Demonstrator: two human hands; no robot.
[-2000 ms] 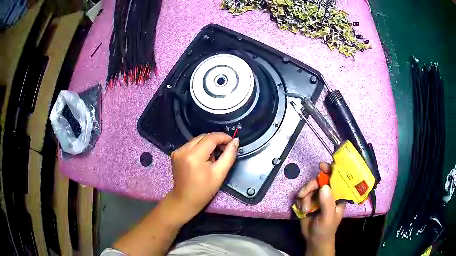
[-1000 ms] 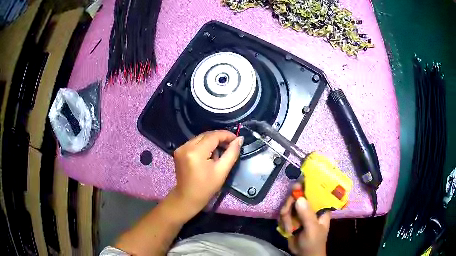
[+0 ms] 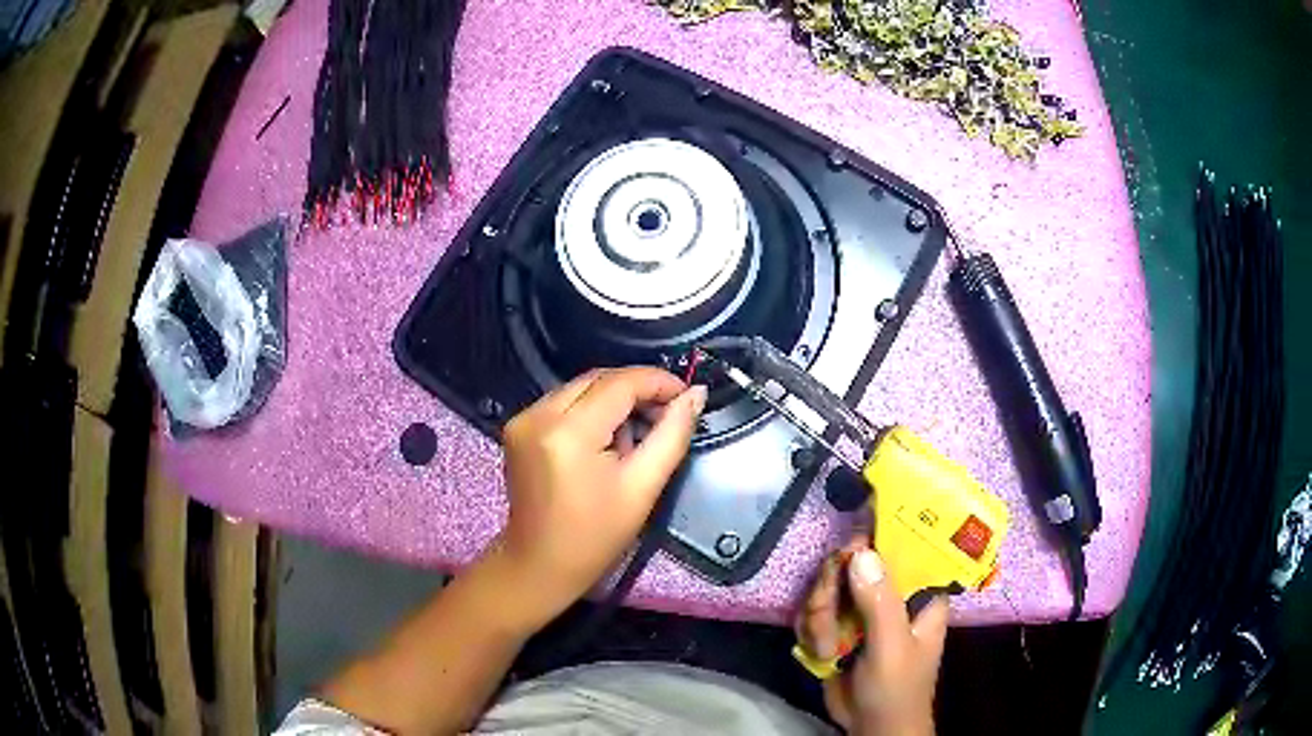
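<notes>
A speaker driver with a silver-grey magnet sits magnet-up in a square black panel on the pink mat. My left hand pinches a lead wire with a red tip at the driver's near edge. My right hand holds the yellow soldering gun. The gun's metal prongs reach left over the panel, and their tip is close to the red wire tip. Whether they touch is too small to tell. The terminal there is hardly visible.
The electric screwdriver lies right of the panel. Terminal pieces are piled at the back. A lead wire bundle lies back left, above an open clear bag. A second cable bundle lies on the green surface at right.
The soldering gun has moved left from beside the screwdriver, and its tip has come to the red wire end. My left hand keeps its pinch. The panel has shifted slightly in view.
</notes>
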